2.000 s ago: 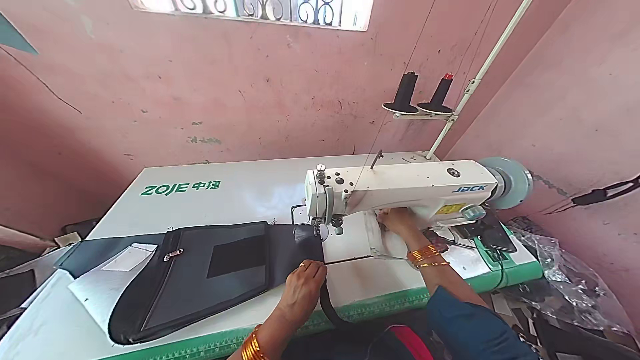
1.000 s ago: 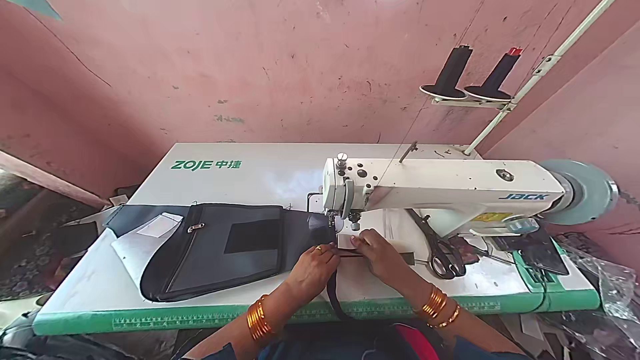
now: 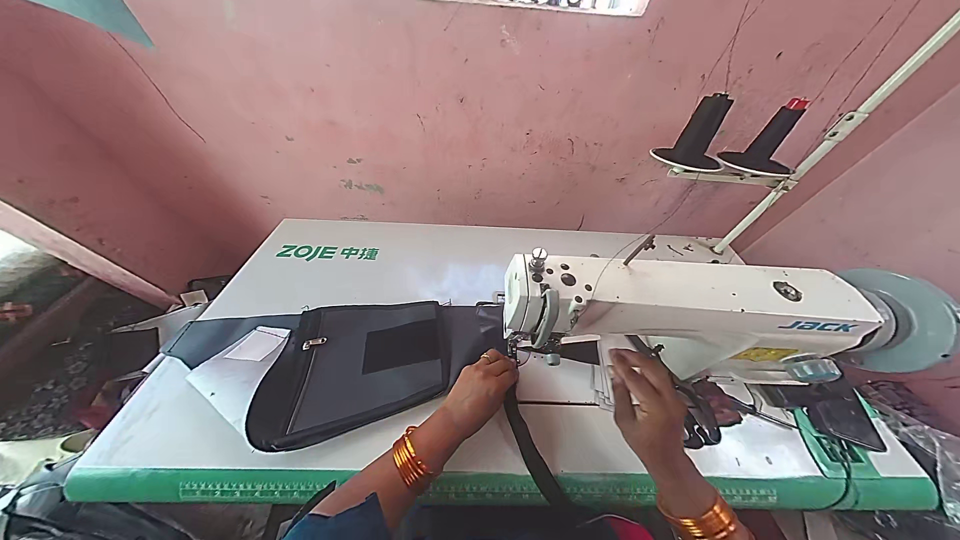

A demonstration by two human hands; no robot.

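Observation:
A white Jack sewing machine [image 3: 675, 300] stands on the table. My left hand [image 3: 484, 390] pinches the edge of a dark fabric piece [image 3: 469, 330] and a black binding strip [image 3: 529, 442] just in front of the needle area. That strip hangs over the table's front edge. Joined to the left of the fabric lies a dark panel with a zipper [image 3: 375, 367], bearing a black rectangular patch. My right hand [image 3: 649, 397] is right of the needle, fingers spread over a stack of pale pieces [image 3: 606, 375]; whether it grips one is hidden. Scissors [image 3: 697, 420] lie beside it, partly covered.
The white tabletop [image 3: 352, 281] has a green front edge with a ruler. A white sheet [image 3: 221, 382] lies at the left. Two black thread cones [image 3: 701, 135] sit on a stand behind the machine. A dark phone-like object [image 3: 847, 424] and clear plastic [image 3: 915, 442] are at the right.
My right hand has moved right, away from my left hand and the strip, to the pale pieces under the machine arm. My left hand stays by the needle area.

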